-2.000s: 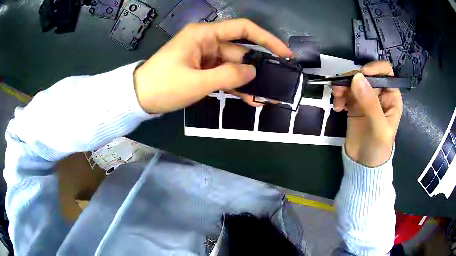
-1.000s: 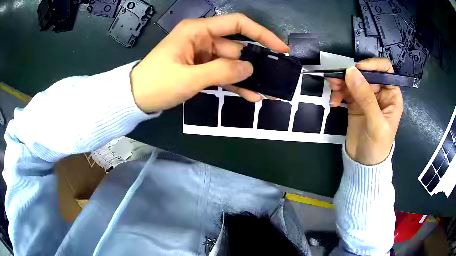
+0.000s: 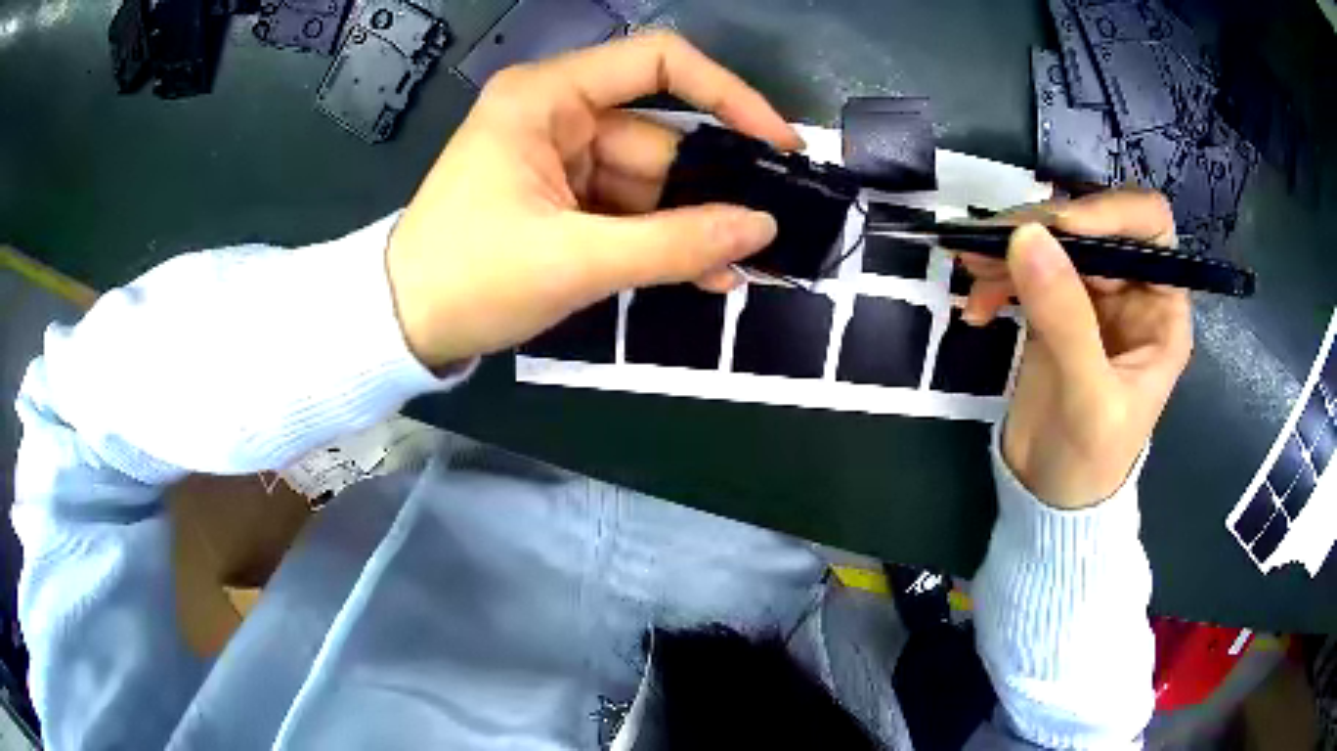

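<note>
My left hand (image 3: 565,220) holds a black plastic housing (image 3: 755,206) between thumb and fingers, above the sticker sheet. My right hand (image 3: 1085,330) grips black tweezers (image 3: 1122,258) near level, with the pale tips at the housing's right edge. A thin white and dark edge shows at that side; I cannot tell whether the tips grip it. The release liner sheet (image 3: 660,377) with black pads lies under both hands, partly hidden. A black near-square pad (image 3: 889,143) lies at the sheet's upper edge.
Loose black housings (image 3: 384,66) lie at upper left. Overlapping dark housings (image 3: 1136,103) lie at upper right. A spare sticker sheet (image 3: 1298,477) is at the far right table edge. Below the table are a brown cardboard box (image 3: 220,543), white scraps (image 3: 334,458) and a red object (image 3: 1210,663).
The housing and my left hand have moved slightly left. The tweezers have turned, their back end now lower and further right. The sticker sheet has shifted a little left.
</note>
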